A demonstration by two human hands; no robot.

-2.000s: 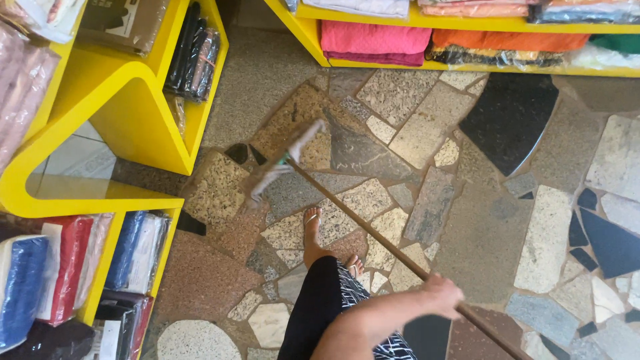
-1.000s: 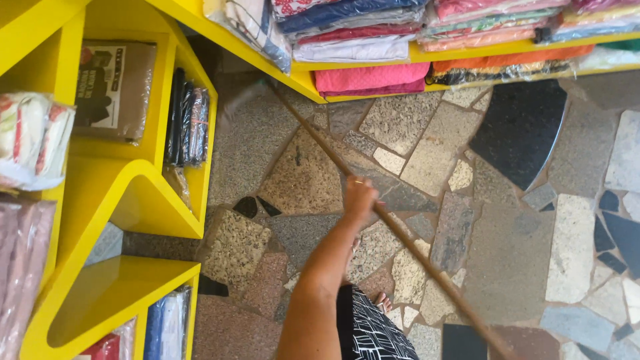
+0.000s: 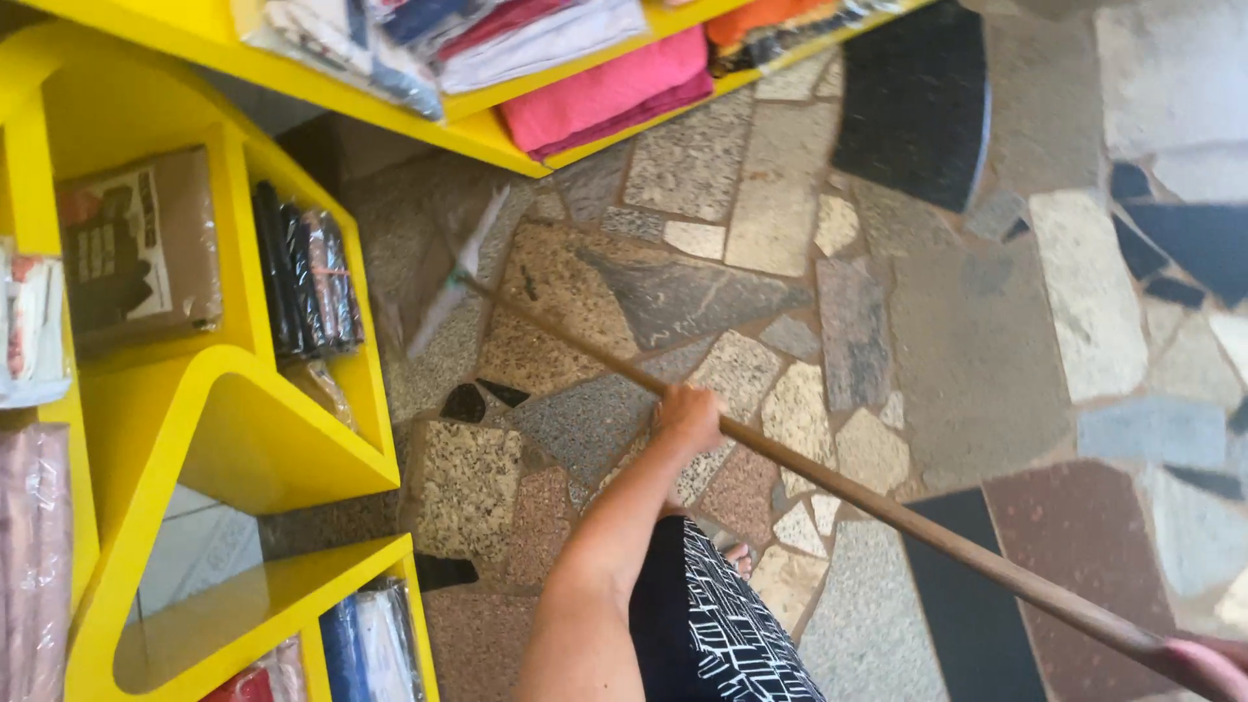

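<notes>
A long wooden handle [image 3: 829,480] runs diagonally from the right edge to a blurred, pale broom head [image 3: 460,271] on the stone floor, beside the shelving. My left hand [image 3: 692,417] is closed around the middle of the handle. At the lower right edge, my right hand [image 3: 1207,668] grips the upper end and is partly cut off by the frame. The bristles are too blurred to make out clearly.
Yellow shelving [image 3: 380,429] with wrapped textiles stands on the left. Another yellow shelf [image 3: 526,161] with folded pink cloth [image 3: 614,88] crosses the top. Irregular stone paving [image 3: 975,361] covers the floor. Toes [image 3: 738,559] show beside patterned black clothing [image 3: 741,624].
Since one second ago the broom head has moved back out from the corner by the upper shelf. My left hand stays on the handle; my right hand has come into view at the right edge.
</notes>
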